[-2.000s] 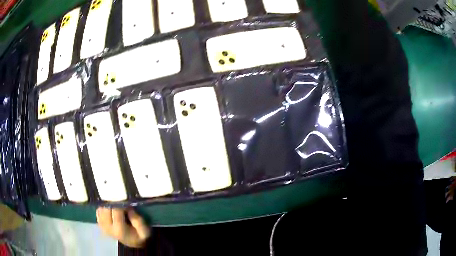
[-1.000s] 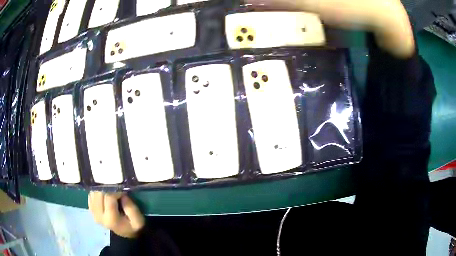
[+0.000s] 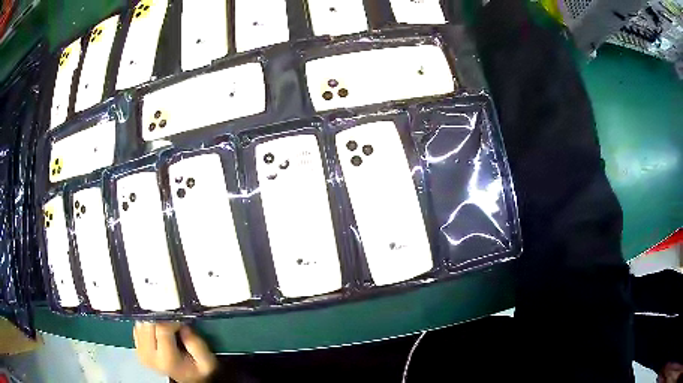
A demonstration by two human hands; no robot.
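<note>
A glossy black blister tray (image 3: 284, 86) lies in front of me, with white phone-shaped panels in most pockets. In its near row, the rightmost filled pocket holds a white panel (image 3: 386, 209) with three dark dots at its far end. The pocket at the right end of that row (image 3: 466, 194) is empty and full of glare. My left hand (image 3: 176, 351) is at the bench's front edge, below the tray's near left side, with fingers curled; whether it grips the edge is unclear. My right hand is out of the picture; only its dark sleeve shows, reaching up past the tray's right side.
More shiny black trays (image 3: 19, 194) lie at the left. The green bench (image 3: 648, 149) shows right of my sleeve. A grey perforated housing (image 3: 633, 26) is at the upper right. Part of another person's hand (image 3: 669, 372) shows at the lower right edge. A thin white cord hangs at the bottom.
Since two seconds ago, a white panel has been added to the near row, right of the others. My right hand, seen over the tray's far side one second ago, has left the picture.
</note>
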